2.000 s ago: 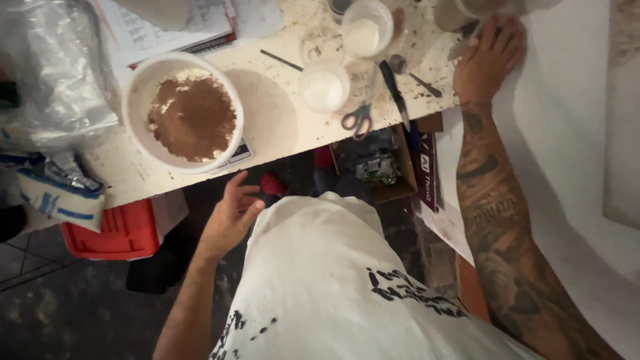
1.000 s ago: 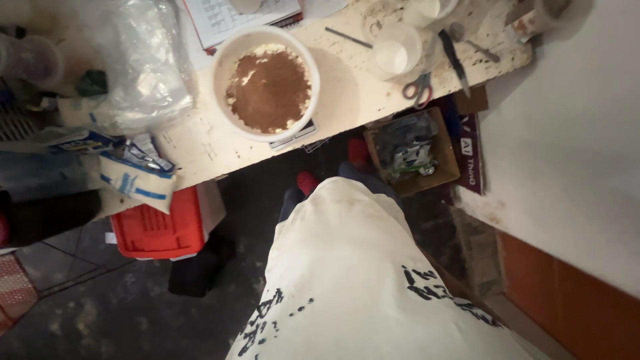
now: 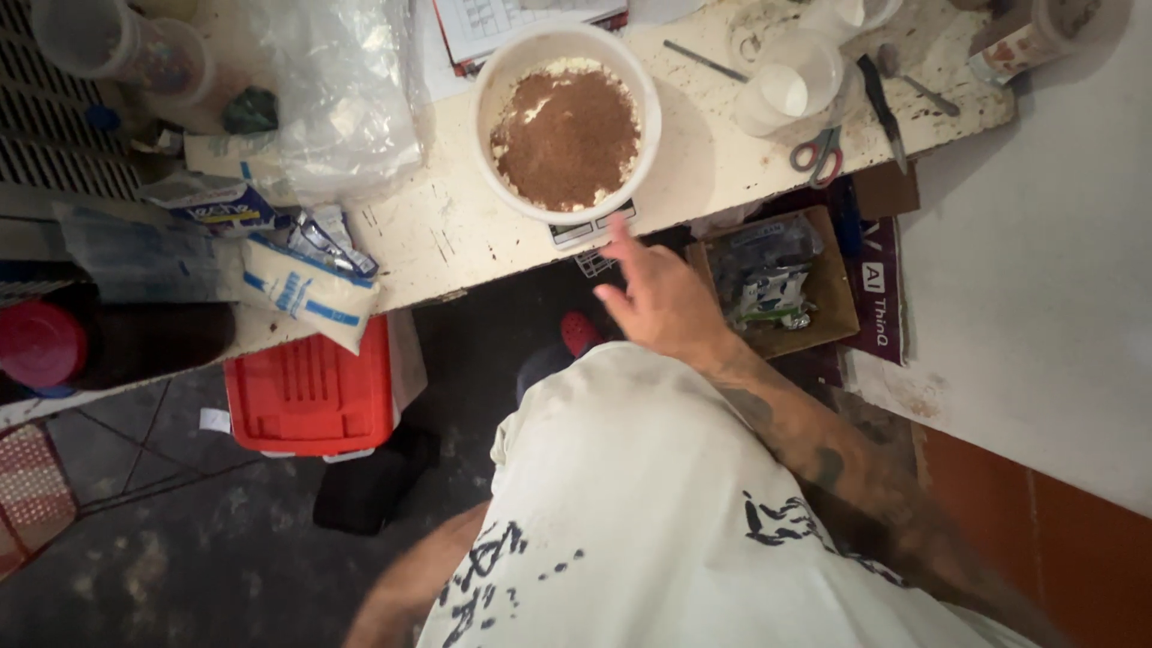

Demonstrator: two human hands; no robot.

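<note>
A white plastic bowl point(image 3: 655, 117) holding brown powder point(image 3: 571, 139) over a pale crumbly or powdery ingredient rests on a kitchen scale point(image 3: 576, 236) near the table's front edge. My right hand point(image 3: 661, 292) holds nothing; its fingers are apart, and the index finger points up close to the scale's front panel. Whether it touches the scale cannot be told. Of my left arm only a blurred forearm point(image 3: 418, 571) shows at the bottom; the hand itself is hidden or out of view.
On the table lie scissors point(image 3: 817, 157), a black-handled knife point(image 3: 882, 112), a spoon point(image 3: 918, 81), a thin rod point(image 3: 706, 60), plastic cups point(image 3: 792, 81), clear plastic bags point(image 3: 346, 99) and an opened white bag point(image 3: 310, 292). Below are a red-lidded bin point(image 3: 310, 387) and a cardboard box point(image 3: 832, 279).
My right hand, on the table's right end two seconds ago and out of view one second ago, is now by the scale. My left hand has left the view. The view has shifted left.
</note>
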